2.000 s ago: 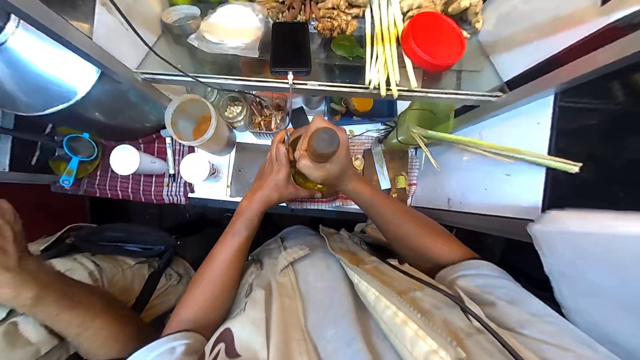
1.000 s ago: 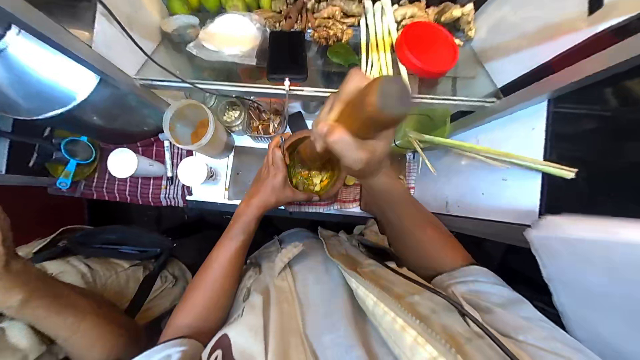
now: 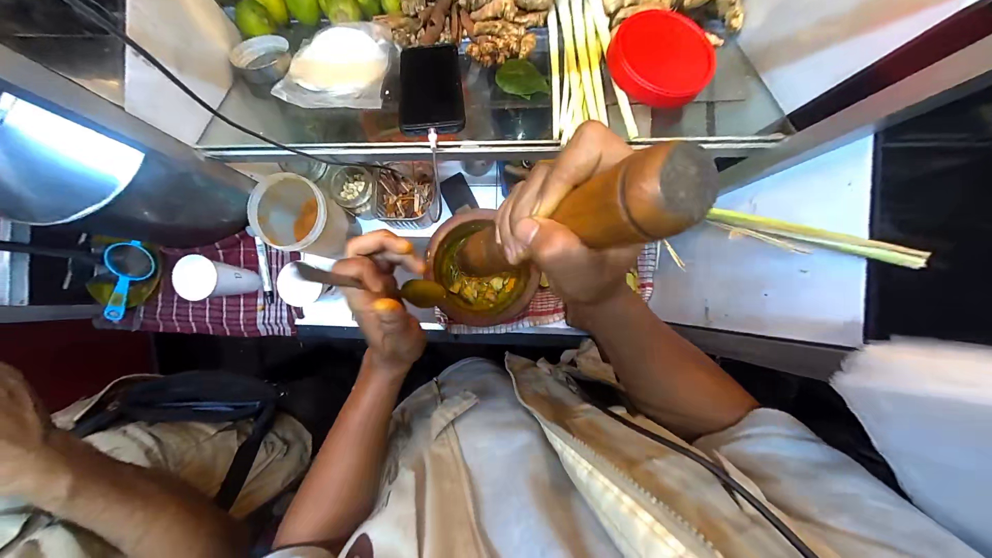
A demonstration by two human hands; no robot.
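A round mortar [image 3: 508, 310] stands on a red checked cloth, with crushed yellow and green pieces [image 3: 484, 291] inside. My right hand [image 3: 573, 217] grips a thick wooden pestle [image 3: 635, 194], tilted, its lower end in the mortar and its blunt top up to the right. Between the fingers of my left hand [image 3: 380, 294] is a spoon [image 3: 422, 293]; its bowl is at the mortar's left rim and its handle points left. The fingertips of that hand are stained orange.
Behind stand a plastic tub [image 3: 287, 213], a jar of pale pieces [image 3: 353, 188] and a basket of bark pieces [image 3: 404, 194]. A phone [image 3: 432, 89], red lid [image 3: 661, 58] and lemongrass stalks [image 3: 577, 62] lie on the glass shelf. White cups [image 3: 213, 277] are left; another person's arm [image 3: 101, 480] is lower left.
My left hand has let go of the mortar's side and now holds a spoon at its left. The pestle, upright over the mortar two seconds ago, now leans to the right in my right hand.
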